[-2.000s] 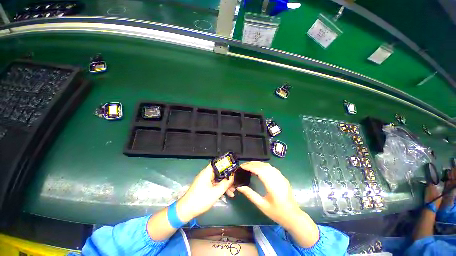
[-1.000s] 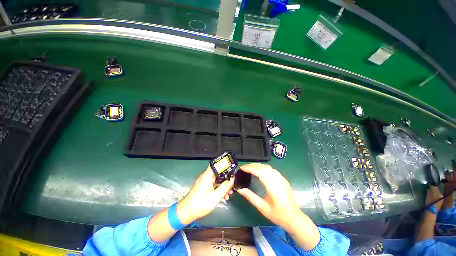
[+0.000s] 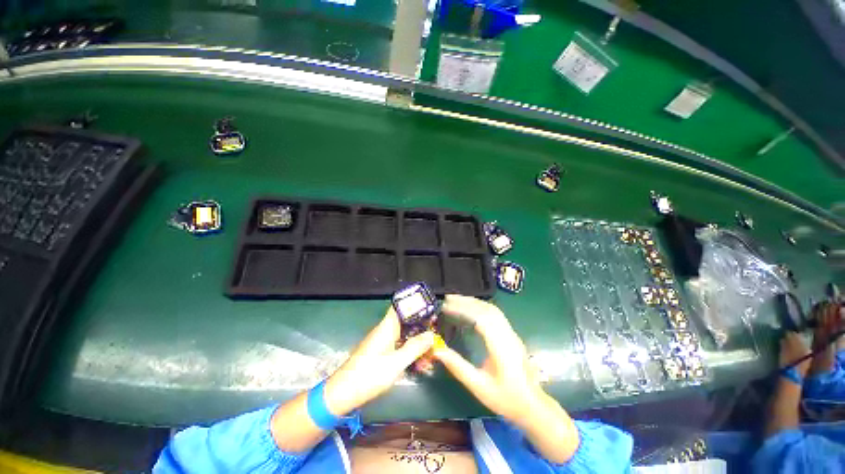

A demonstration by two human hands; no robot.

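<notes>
My left hand (image 3: 375, 361), with a blue strap at the wrist, holds a watch housing (image 3: 413, 304) upright at its fingertips, its pale centre facing up. My right hand (image 3: 496, 356) is close beside it, thumb and index finger curved around a small dark part (image 3: 454, 326) next to the housing. A small yellow-orange piece (image 3: 437, 343) shows between the two hands at my right thumb tip; which hand holds it is unclear. The black foam tray (image 3: 359, 247) lies just beyond my hands, with one dark unit in its back left pocket.
A clear blister tray (image 3: 602, 305) lies to the right, then a crumpled plastic bag (image 3: 741, 282). Two housings (image 3: 510, 276) sit at the foam tray's right end. A stacked black parts tray (image 3: 56, 204) is at left. Another person's hands (image 3: 799, 356) are at far right.
The yellow-orange piece now shows between my hands. The dark part by my right fingers is less visible. The housing's centre looks paler. Housings near the rail have shifted right. The view has tilted slightly.
</notes>
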